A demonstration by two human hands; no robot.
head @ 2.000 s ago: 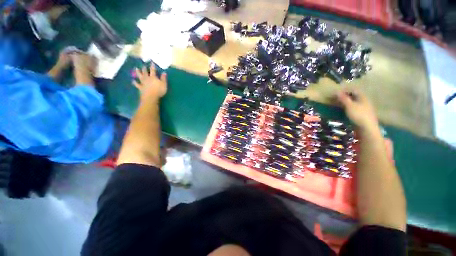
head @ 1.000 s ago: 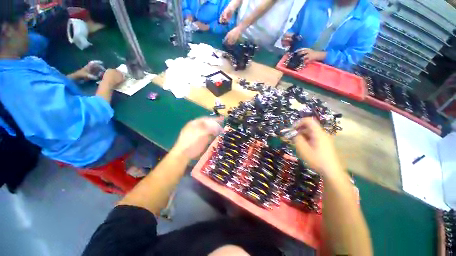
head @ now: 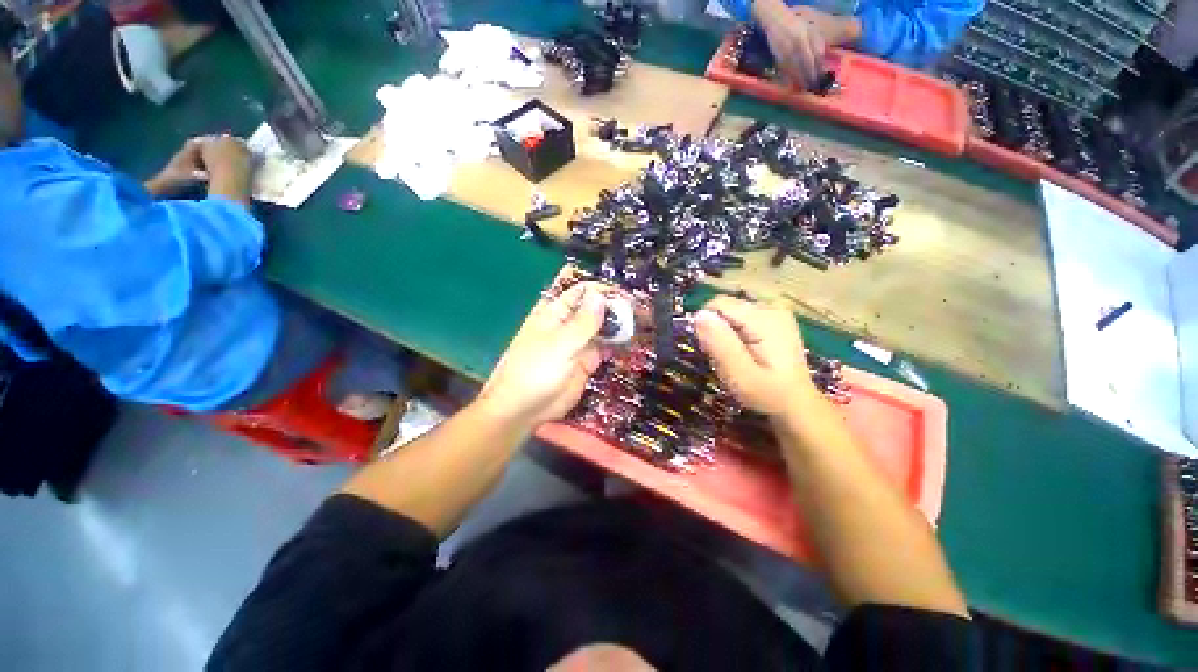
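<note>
My left hand (head: 558,348) is over the tray's left part and holds a small round part (head: 616,319), dark with a pale rim. My right hand (head: 752,348) is just to its right, fingers curled at a black strap-like piece (head: 665,322) that hangs between the hands; whether it grips the piece is unclear. Below lies the salmon-red tray (head: 925,433) with rows of black-and-silver pieces (head: 664,427), partly hidden by my hands. A heap of loose black-and-silver pieces (head: 736,197) lies on the tan board behind the tray.
A small black box (head: 533,142) and white scraps (head: 427,125) lie left of the heap. A small purple-pink thing (head: 351,201) is on the green bench. A blue-clad person (head: 132,276) sits at left; another's hands (head: 799,40) are at a far red tray (head: 907,105). A white sheet (head: 1117,315) lies right.
Both hands have come close together over the tray. The round part now shows in my left hand. The view has shifted, with less of the far coworkers visible than one second ago.
</note>
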